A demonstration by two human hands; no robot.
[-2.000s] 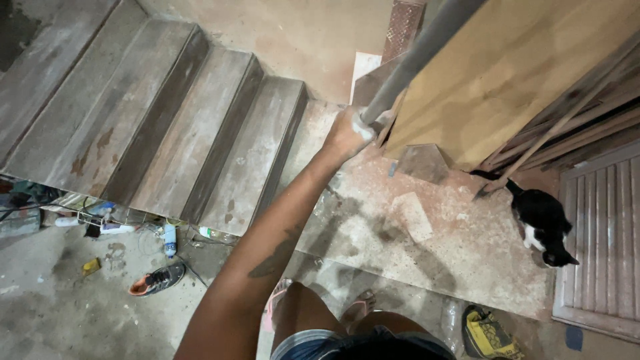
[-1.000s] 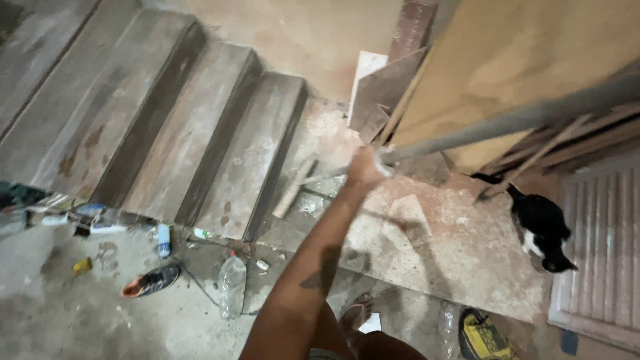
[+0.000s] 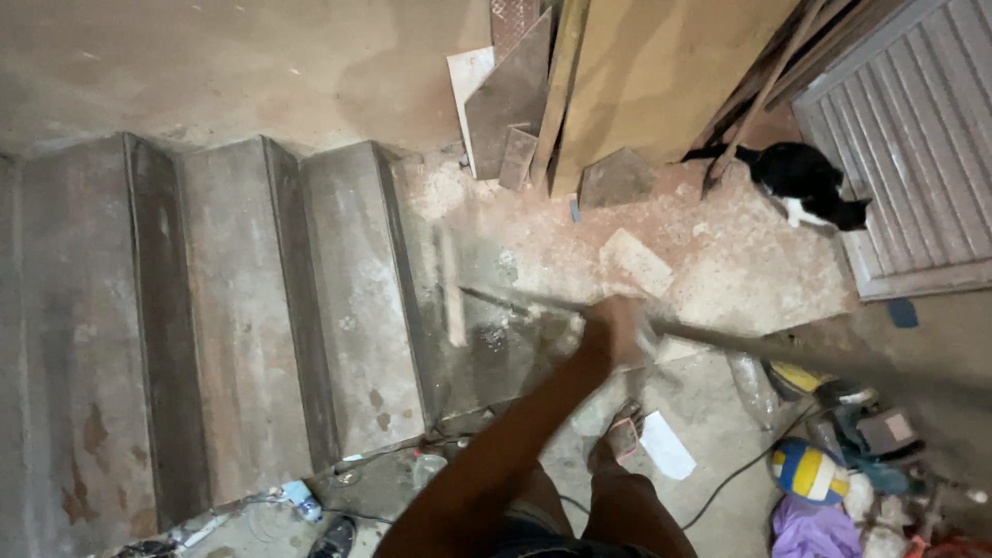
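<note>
My left hand [image 3: 620,329] is closed around the grey pole [image 3: 721,339] of a long-handled floor tool, probably a squeegee or push broom. The pole runs from the right edge down to a narrow, pale crossbar head [image 3: 453,291]. This head lies on the wet, dusty landing [image 3: 527,256], just right of the lowest concrete step [image 3: 360,294]. Motion blurs the hand and pole. My right hand is out of view.
A black and white cat [image 3: 798,182] crouches beside a louvered panel [image 3: 907,155]. Tile pieces [image 3: 508,101] and a yellow board [image 3: 659,85] lean by the wall. A ball [image 3: 810,470], purple cloth [image 3: 814,527] and cable [image 3: 736,473] lie lower right; a white sheet [image 3: 668,446] is near my foot.
The pole has swung from steeply raised to a flatter slant toward the right. Its crossbar head, unseen two seconds ago, now shows beside the steps. The view has shifted.
</note>
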